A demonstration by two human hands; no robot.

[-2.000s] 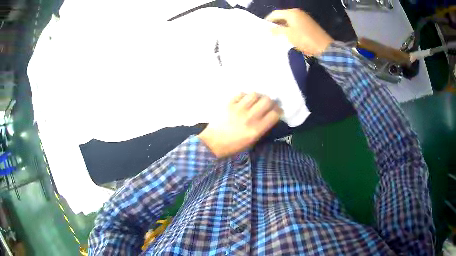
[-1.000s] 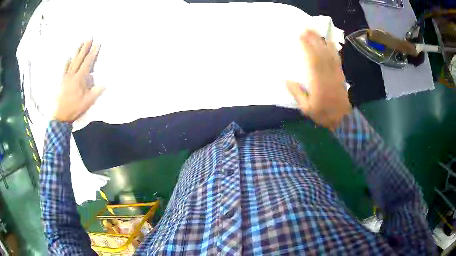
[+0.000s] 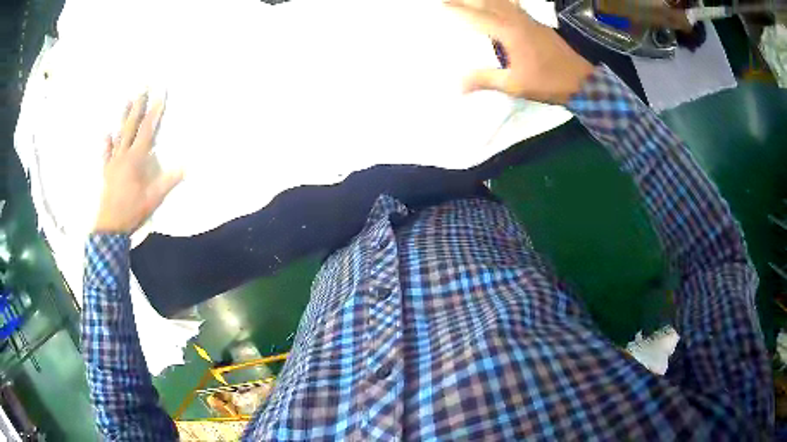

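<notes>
The white garment (image 3: 311, 95) lies spread over the dark pressing table cover (image 3: 259, 246), so bright that its details are washed out. My left hand (image 3: 134, 173) lies on the garment's left part, fingers apart and pointing away from me. My right hand (image 3: 531, 56) is on the garment's right part, fingers pointing up and left, thumb apart. Neither hand visibly grips the cloth. The steam iron (image 3: 617, 24), with silver plate and blue part, stands at the upper right, partly cut off by the top edge.
The pale iron rest cloth (image 3: 686, 76) lies under the iron at right. The steam hose (image 3: 716, 12) runs right from the iron. White cloth (image 3: 164, 341) hangs off the table's left end. A yellow-framed basket (image 3: 229, 380) stands below on the green floor (image 3: 569, 194).
The right hand has moved up and slightly left, and the garment's right part has shifted with a wavier near edge. The left hand stays on the cloth. The iron appears higher in view.
</notes>
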